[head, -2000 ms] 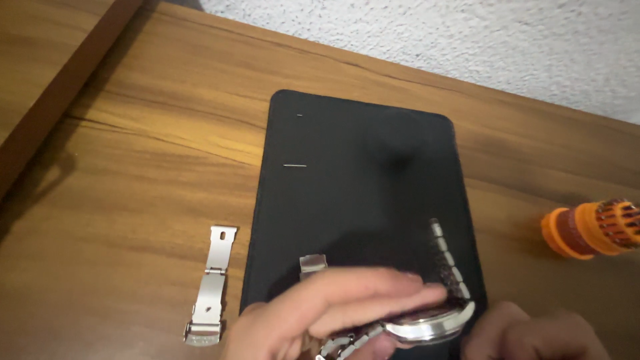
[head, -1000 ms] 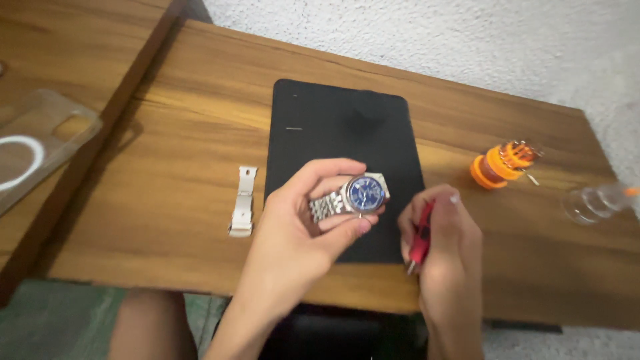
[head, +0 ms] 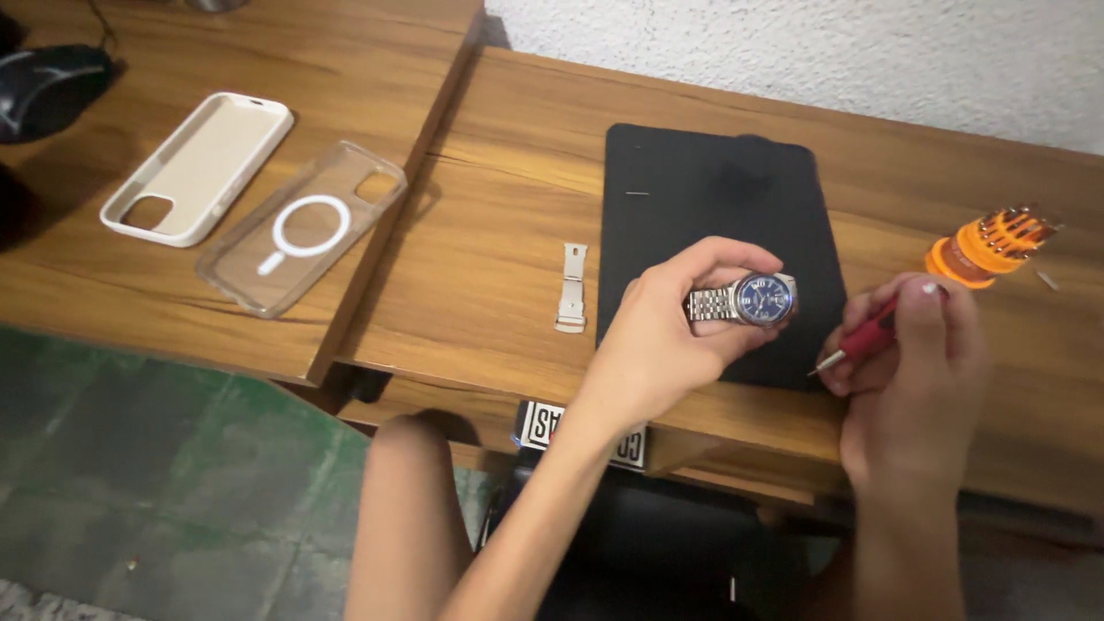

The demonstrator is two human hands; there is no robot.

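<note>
My left hand (head: 681, 319) holds a wristwatch (head: 764, 299) with a blue dial and a metal link bracelet, face up over the black mat (head: 707, 207). In my right hand (head: 914, 362) is a red-handled precision screwdriver (head: 867, 338), its thin metal tip pointing down and left beside the mat's lower right edge. A metal folding watch clasp (head: 572, 289) lies on the wood left of the mat. On the mat's upper left part rests a thin metal pin (head: 637, 193). An orange holder of screwdriver bits (head: 992, 247) stands beyond my right hand.
To the left, a raised wooden desk section (head: 379, 52) carries a white phone case (head: 203, 164), a clear phone case with a white ring (head: 302, 226) and a black computer mouse (head: 52, 90). A textured white wall (head: 776, 60) runs behind the desk. My knee is below the front edge.
Since two seconds ago, the watch has been raised from low over the mat and turned dial up, and my right hand has come to hold the screwdriver. The view has swung left.
</note>
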